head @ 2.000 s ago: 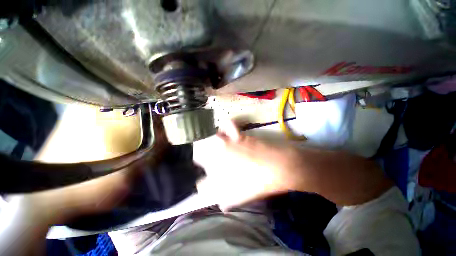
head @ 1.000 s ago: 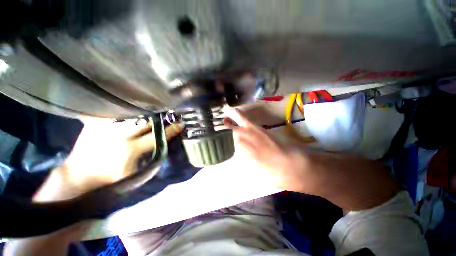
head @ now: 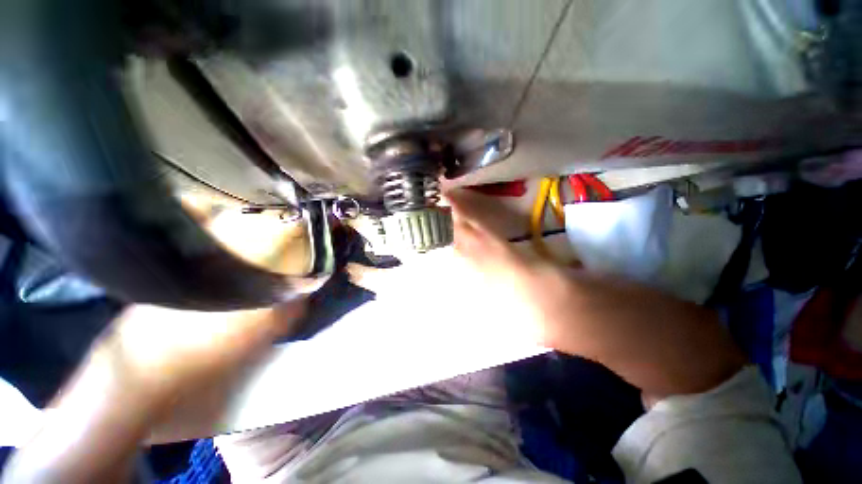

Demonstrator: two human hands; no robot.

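Dark cloth (head: 331,301) lies on the white table under the sewing machine head (head: 652,104). My left hand (head: 203,336) is at its left side, blurred, with the fingertips partly behind the curved dark guard (head: 165,246). My right hand (head: 496,265) reaches in from the right, overexposed, its fingers beside and behind the ribbed tension dial (head: 422,230). The needle area is hidden behind the dial and guard. Whether either hand grips the cloth cannot be made out.
Scissors with yellow (head: 542,213) and red-orange (head: 591,187) handles lie right of my right hand. A small white fabric piece (head: 622,232) covers part of them. The white table's front edge (head: 397,389) runs above my lap. A blue basket (head: 203,463) is below left.
The camera view has shifted, so the guard looms larger at left. My left hand has moved back toward the lower left from beside the dial. Less dark cloth shows than two seconds ago.
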